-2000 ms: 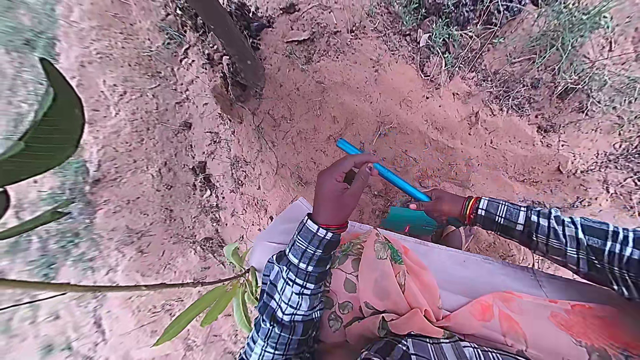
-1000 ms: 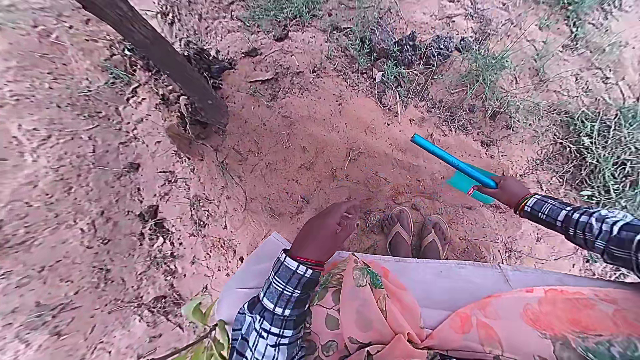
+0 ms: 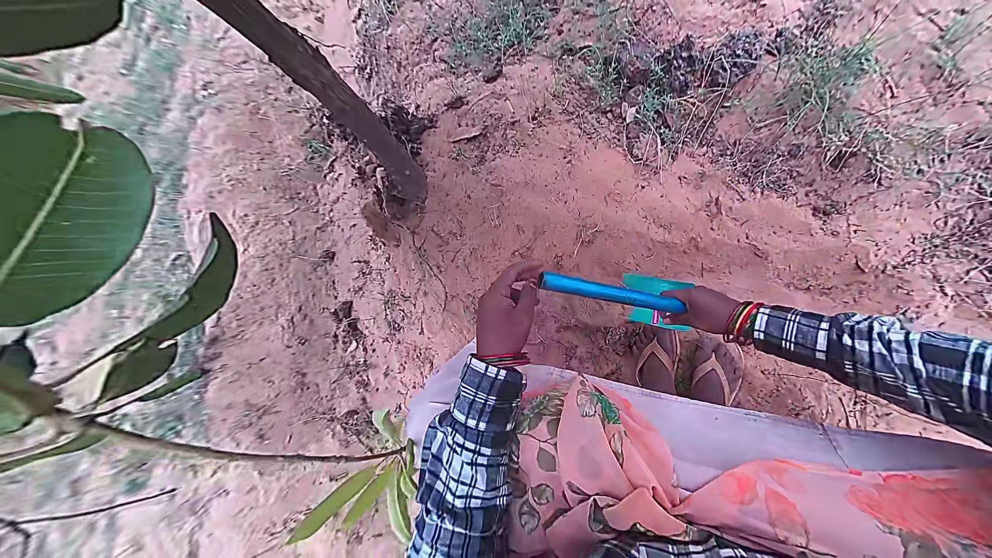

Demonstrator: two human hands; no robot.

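A shiny blue tube or roll (image 3: 601, 291) lies nearly level in front of my body. My right hand (image 3: 701, 309) grips its right end, together with a flat teal-green packet or card (image 3: 659, 285) that bears printing. At the tube's left end is my left hand (image 3: 508, 306), fingers bent and raised; whether the fingertips touch the tube or hold something small cannot be told.
A thin tree trunk (image 3: 349, 101) rises from the reddish soil ahead. Large green leaves (image 3: 70, 209) and a branch (image 3: 232, 452) reach in from the left. Grass and dry twigs (image 3: 821, 93) lie at upper right. My sandalled feet (image 3: 717, 368) stand below the packet.
My left hand was on the tube two seconds ago, was apart from it one second ago, and is now at its left end. The tube has turned from slanted to nearly level.
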